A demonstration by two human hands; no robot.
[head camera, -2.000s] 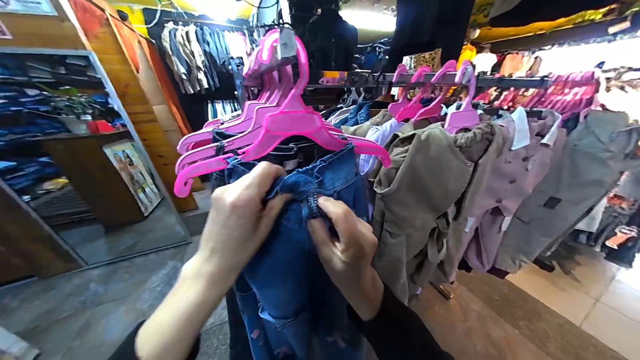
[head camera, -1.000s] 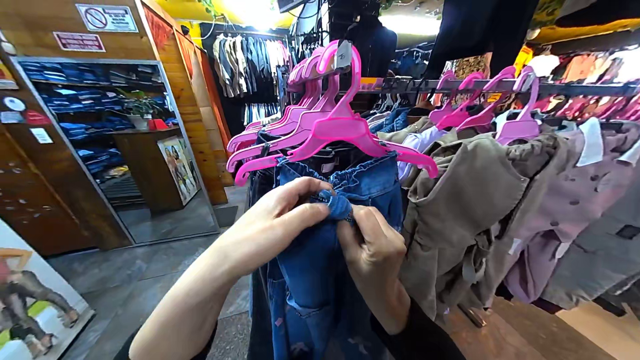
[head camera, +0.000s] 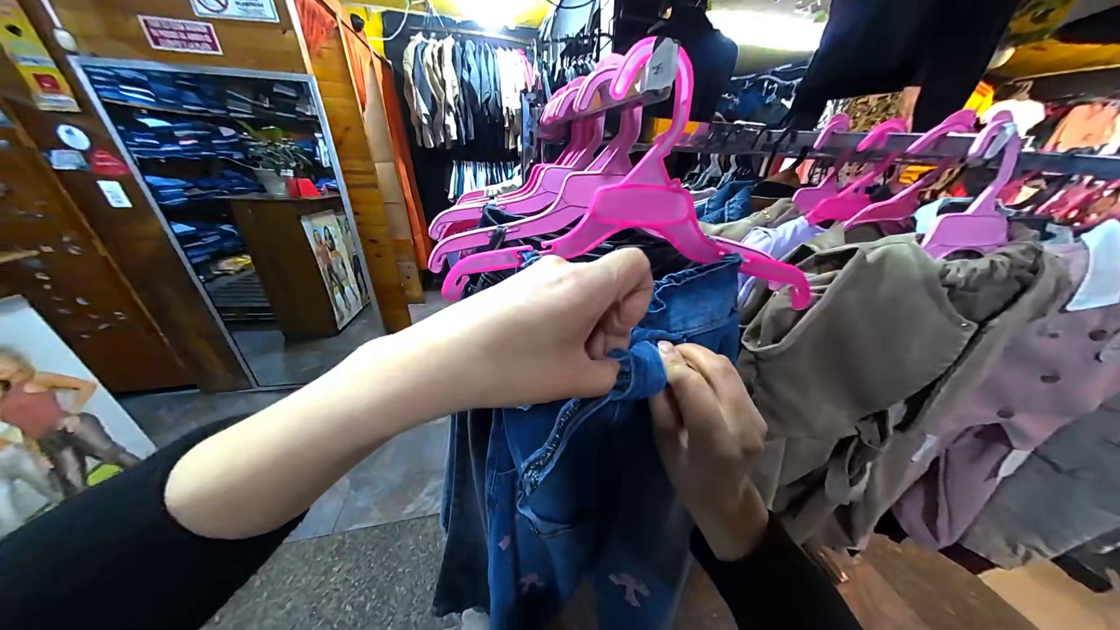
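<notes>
Blue denim jeans [head camera: 604,490] hang from a pink plastic hanger [head camera: 643,206], their gathered waistband just below its bar. My left hand [head camera: 586,324] pinches a piece of the denim at the front, below the waistband, with the fingers curled in. Close beside it on the right, my right hand [head camera: 709,420] grips the same bunched fold of denim between thumb and fingers. A seam with heavy stitching or studs runs down from the fold. What lies inside the fold is hidden by my fingers.
More pink hangers [head camera: 569,188] are packed behind the jeans. On the right, an olive-brown garment [head camera: 857,341] and a mauve garment with a white collar [head camera: 1041,385] hang from a metal rail [head camera: 761,138]. A framed mirror [head camera: 236,219] stands at the left.
My left hand has turned, its fingers now curled over higher near the hanger bar. Both hands stay at the front of the jeans. The view has shifted left.
</notes>
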